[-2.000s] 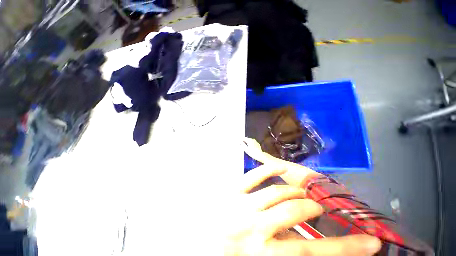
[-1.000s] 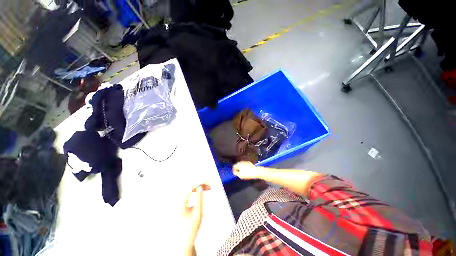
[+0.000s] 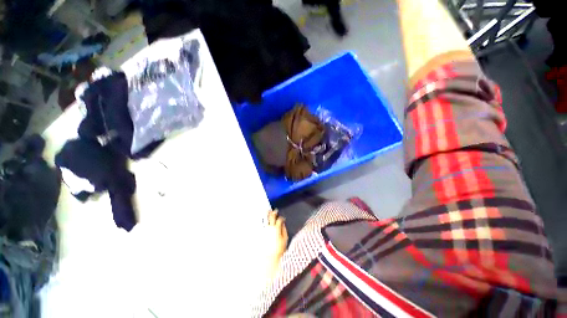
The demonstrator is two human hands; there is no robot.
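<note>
A navy garment [image 3: 102,140] with a white patch lies loose on the white worktable [image 3: 193,217]. A polybagged garment [image 3: 163,102] in a shiny clear bag with dark print lies against its right side. My left hand [image 3: 277,235] is at the table's right edge beside my apron, partly washed out; whether it holds anything cannot be told. My right forearm, in a rolled red plaid sleeve, reaches up past the top edge, and the right hand is out of the picture.
A blue plastic bin [image 3: 373,105] on the floor beside the table holds a tied brown bundle [image 3: 303,140] and clear plastic. Black garments [image 3: 248,43] stand behind it. A metal rack base [image 3: 497,18] is at the upper right. Dark garments [image 3: 28,186] lie at the left.
My right arm has swung up and away from the bin, its hand leaving the picture. My left hand has moved from over the table to its right edge. The garments lie as before.
</note>
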